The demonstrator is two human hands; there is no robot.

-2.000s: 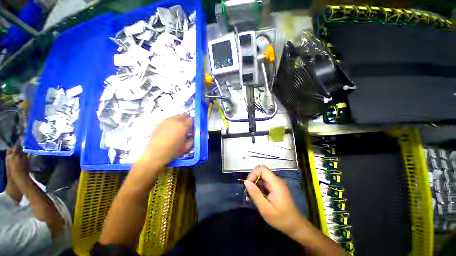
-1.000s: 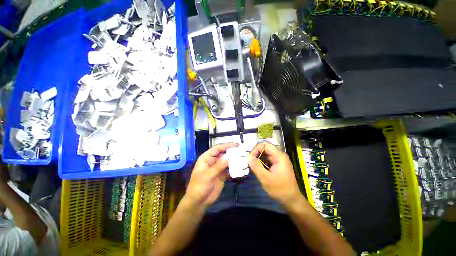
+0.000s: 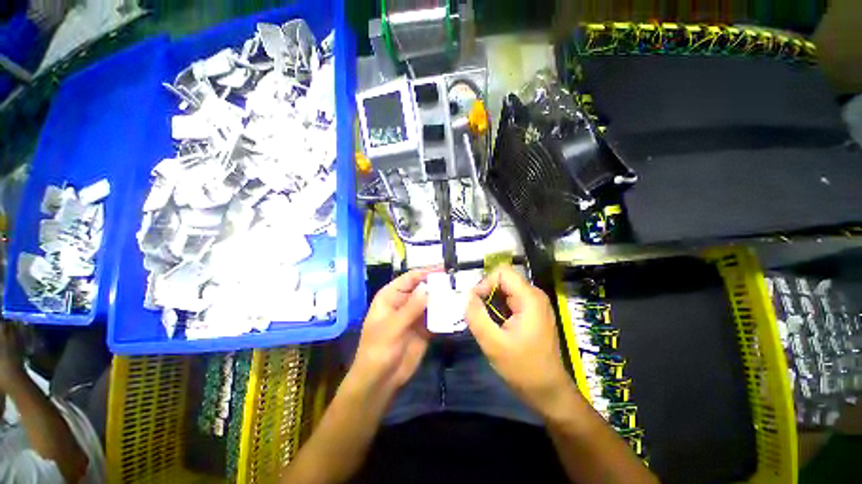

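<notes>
A white plastic housing [image 3: 447, 304] is held up below the soldering iron [image 3: 446, 227], whose tip is at the housing's top edge. My left hand [image 3: 390, 326] grips the housing's left side with thumb and fingers. My right hand [image 3: 515, 326] is at its right side, fingers pinched on thin yellow lead wires [image 3: 493, 301]. Any circuit board at the wires' end is hidden. The hands and housing cover most of the work tray; a yellow-olive sponge [image 3: 498, 260] shows behind my right fingers.
Blue bins [image 3: 346, 189] with heaped white housings stand left. The soldering station [image 3: 387, 118] is ahead, the fume fan [image 3: 537, 165] right of it. Black foam sheets [image 3: 718, 142] lie right, above a yellow crate [image 3: 770, 369] with boards. Another person's arm [image 3: 38, 406] shows far left.
My left hand has left the blue bin and now holds a white housing in front of me. My right hand has moved up beside it with the wires. The housing is now higher, at the iron tip.
</notes>
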